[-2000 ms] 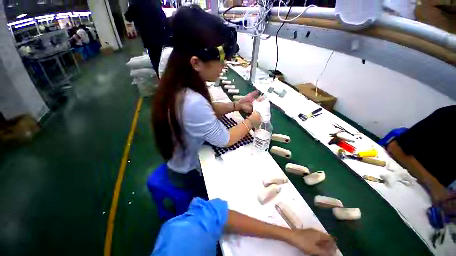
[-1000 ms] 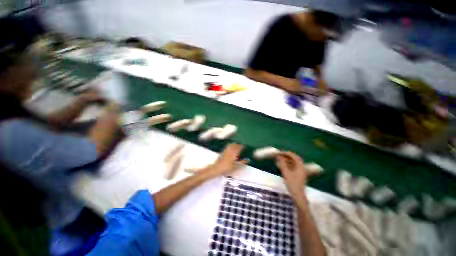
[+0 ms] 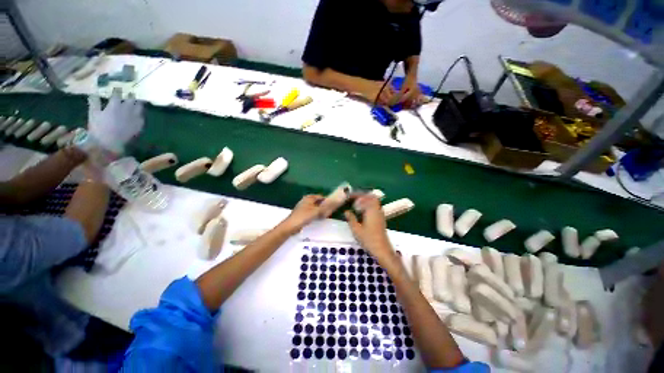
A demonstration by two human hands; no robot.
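Observation:
My left hand [image 3: 306,210] holds a cream plastic housing [image 3: 334,200] by its near end, over the near edge of the green conveyor. A dark round spot shows at the housing's upper right end. My right hand [image 3: 366,215] is at that end, fingers bent close to the dark spot; whether it holds a pad is too blurred to tell. A clear sheet with rows of black discs [image 3: 352,306] lies flat on the white bench below my hands. Another housing [image 3: 397,209] lies on the belt just right of my right hand.
The green conveyor belt [image 3: 437,182] crosses the view with spaced housings. A pile of housings [image 3: 502,299] lies at right. At left a neighbour's white-gloved hand [image 3: 116,122] is near a clear bottle [image 3: 137,183]. A person works opposite, beside tools [image 3: 291,98] and boxes [image 3: 513,151].
The view has swung from the neighbour at left to the bench before me. My left hand has moved from the bench edge to a housing now held up; my right hand has moved left beside it.

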